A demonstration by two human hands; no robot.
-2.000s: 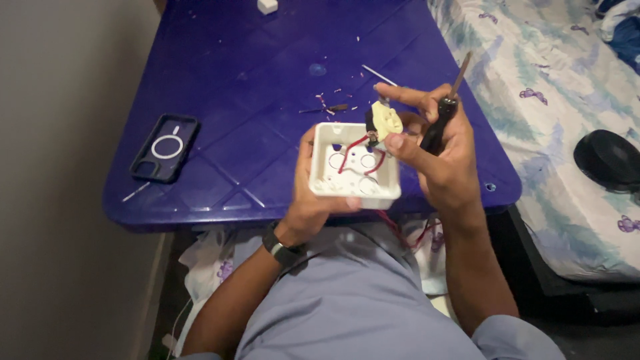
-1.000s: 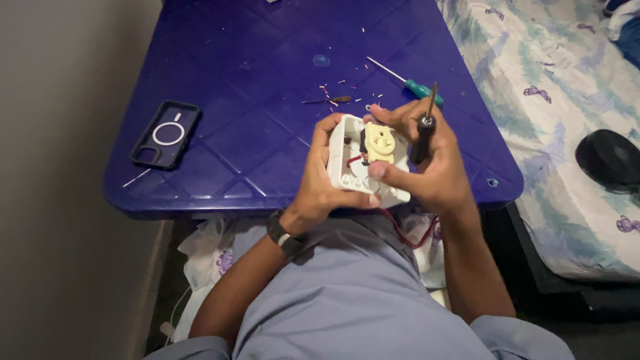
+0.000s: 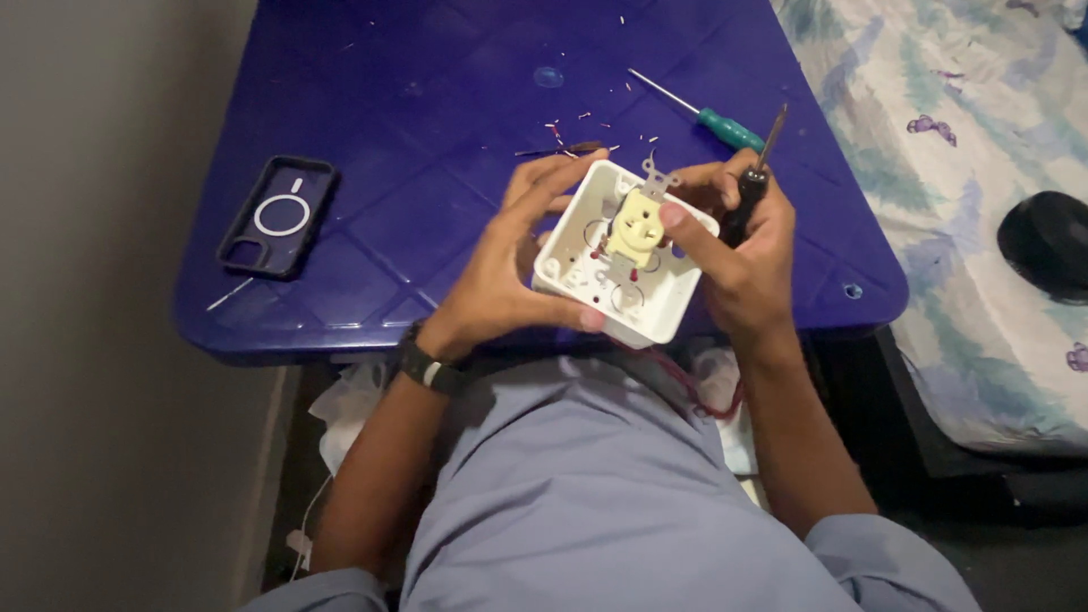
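My left hand (image 3: 518,255) holds a white plastic electrical box (image 3: 565,225) by its left side, tilted over the table's near edge. A cream electrical socket (image 3: 637,228) with metal mounting tabs sits partly inside the box, at an angle. The thumb of my right hand (image 3: 748,246) presses on the socket's upper right side. A black-handled screwdriver (image 3: 750,195) is also in my right hand, its shaft pointing up. Red wires (image 3: 680,378) hang below the box, and short red wire ends show beside the socket.
On the blue plastic table (image 3: 408,204) lie a clear phone case with a dark rim (image 3: 323,183), a green-handled screwdriver (image 3: 727,129), a thin dark tool (image 3: 569,149) and wire scraps. A bed with a patterned sheet (image 3: 884,136) and a round black object (image 3: 1050,246) are at the right.
The socket was above the box in my right fingers two seconds ago and now sits partly in it. The box has been turned in my left hand.
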